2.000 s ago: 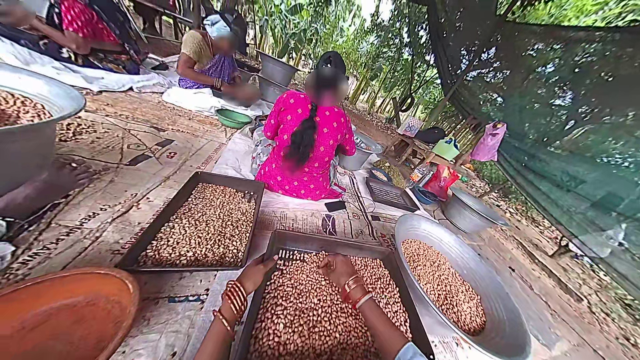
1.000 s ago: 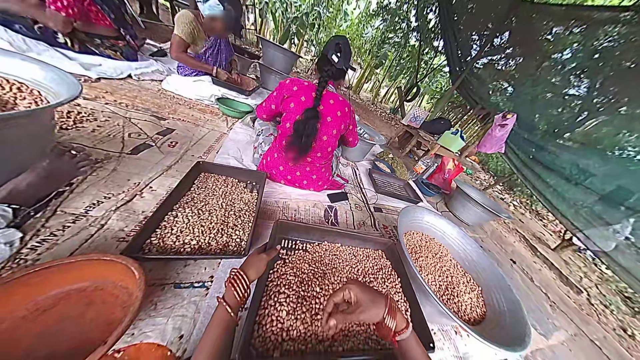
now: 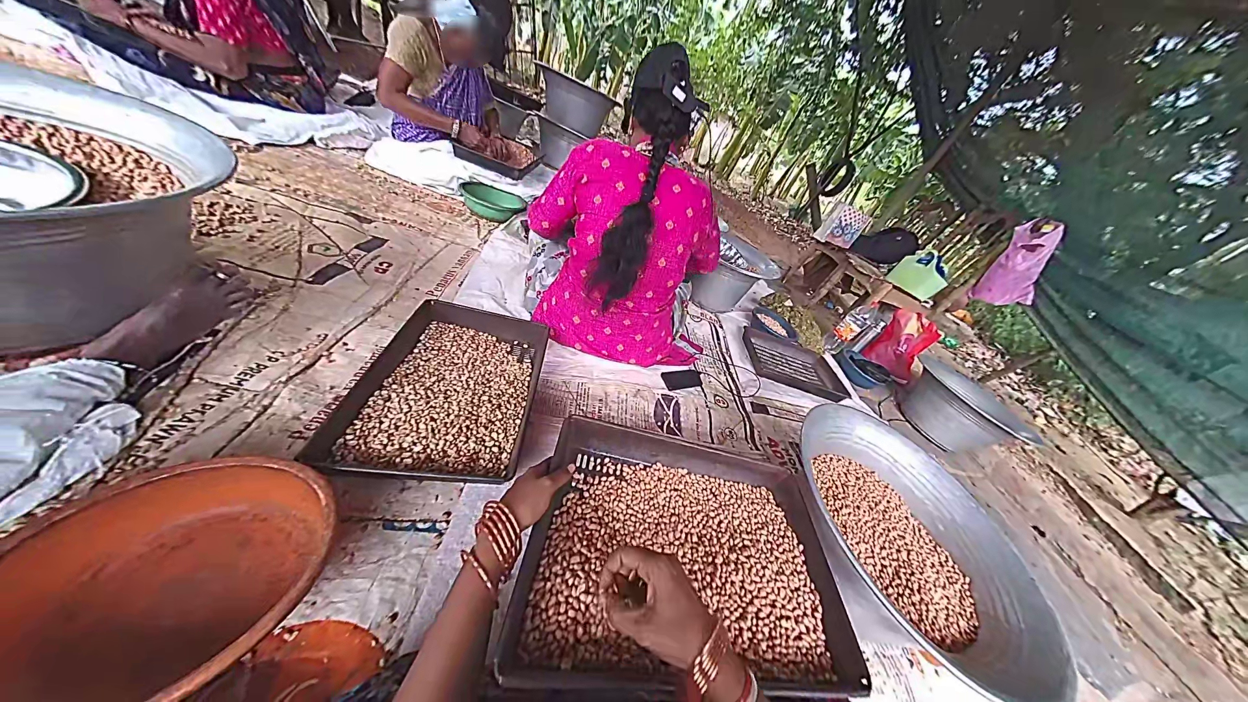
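A black slotted tray (image 3: pixel 848 643), spread with small brown nuts or seeds (image 3: pixel 726 517), lies before me. My left hand (image 3: pixel 536 495) rests at the tray's upper left corner, its fingers over the rim beside the bare slots; whether it grips the rim is unclear. Over the nuts in the middle of the tray is my right hand (image 3: pixel 651 595), its fingers curled towards the thumb. Something small and dark shows within that curl, but I cannot tell whether it is held. Up and to the left lies a second black tray (image 3: pixel 366 390) with similar nuts.
A wide metal basin (image 3: pixel 1014 604) of nuts stands on the right. An orange basin (image 3: pixel 146 565) and a smaller orange container (image 3: pixel 312 658) are at lower left. A large metal tub (image 3: pixel 88 253) stands farther left, near a foot (image 3: pixel 185 302). Ahead sits a person in pink (image 3: pixel 624 244).
My right hand has moved down the tray from near its upper part, where it was two seconds ago. My left hand stays by the upper left corner.
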